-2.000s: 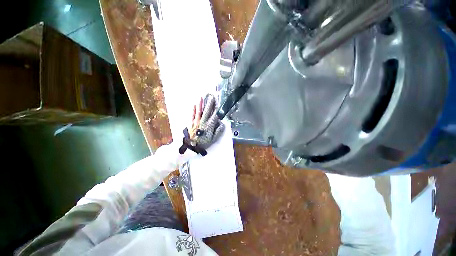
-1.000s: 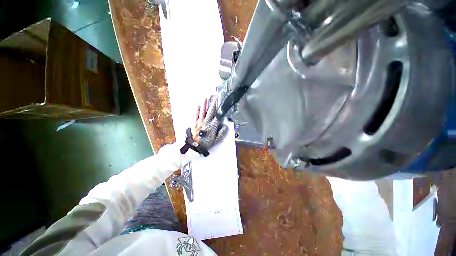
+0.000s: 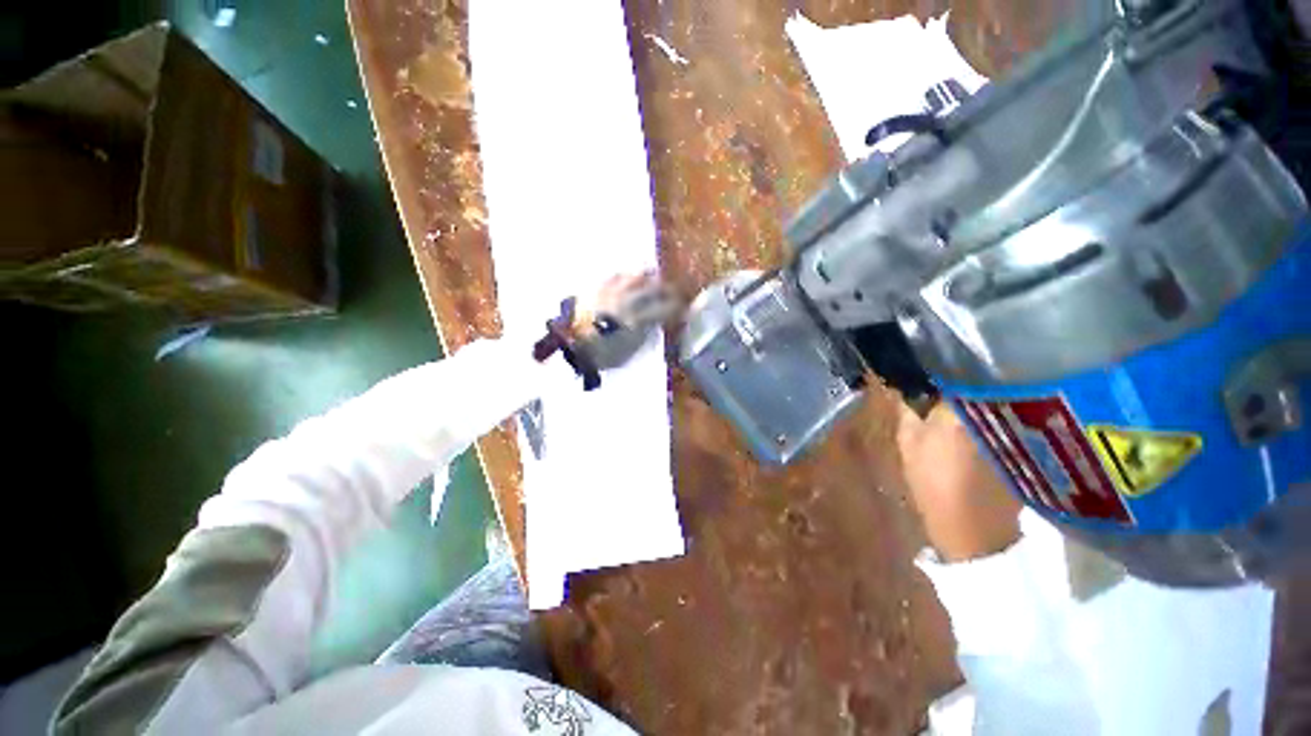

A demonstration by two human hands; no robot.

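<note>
The cloth cutting machine [image 3: 1006, 259], with a silver and blue motor body, fills the right side. Its silver lower housing [image 3: 769, 367] is just right of the white fabric strip [image 3: 568, 144]. My left hand [image 3: 626, 324], in a grey mesh glove with a dark wrist strap, is over the strip's right edge. It is blurred, so its grip is unclear. My bare right hand [image 3: 956, 482] holds the machine from below the motor; its fingers are mostly hidden behind it.
The brown mottled table [image 3: 762, 604] lies under the work. Another white fabric piece [image 3: 884, 72] is at the back. A silver clip [image 3: 534, 430] is partly visible at the strip's left edge. An open cardboard box [image 3: 216, 187] stands left of the table.
The machine has swung away from the strip to the right and turned, showing its blue side and warning label. My right hand has come into view. My left hand has moved slightly up and right.
</note>
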